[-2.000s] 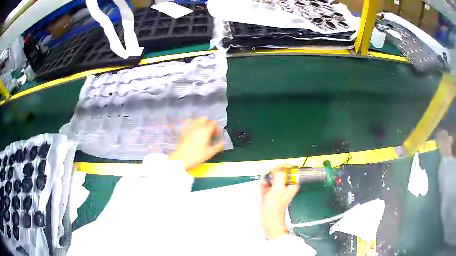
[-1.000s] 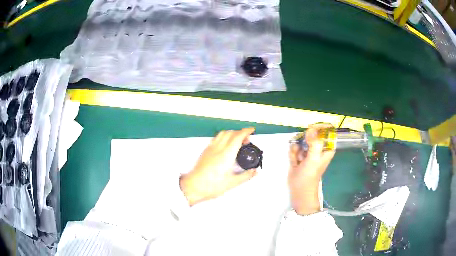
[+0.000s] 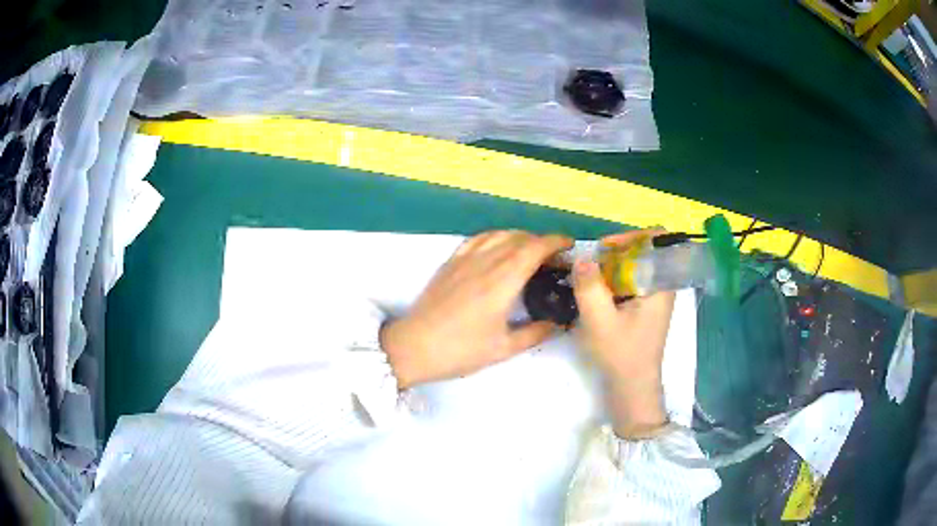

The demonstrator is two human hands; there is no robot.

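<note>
My left hand (image 3: 467,308) holds a round black part (image 3: 551,296) by its rim, over the white work sheet (image 3: 277,277). My right hand (image 3: 627,334) grips the glue syringe (image 3: 673,267), a clear barrel with a yellow band and a green cap at its rear. The syringe lies nearly level, its front end at the black part. The needle tip is hidden by my fingers and blur, so contact cannot be told. Another round black part (image 3: 596,92) lies on the grey-white liner sheet (image 3: 411,62) on the belt.
A parts tray (image 3: 62,247) with black discs stands at the left. A yellow strip (image 3: 411,159) edges the green belt. At the right are the black glue dispenser controller (image 3: 822,354), a white wipe (image 3: 827,426), a pale air hose (image 3: 740,450) and thin black cables (image 3: 796,252).
The view has tilted down and shifted. The syringe's front end has come to the black part, and my two hands now meet. Earlier, my left hand was at the liner sheet.
</note>
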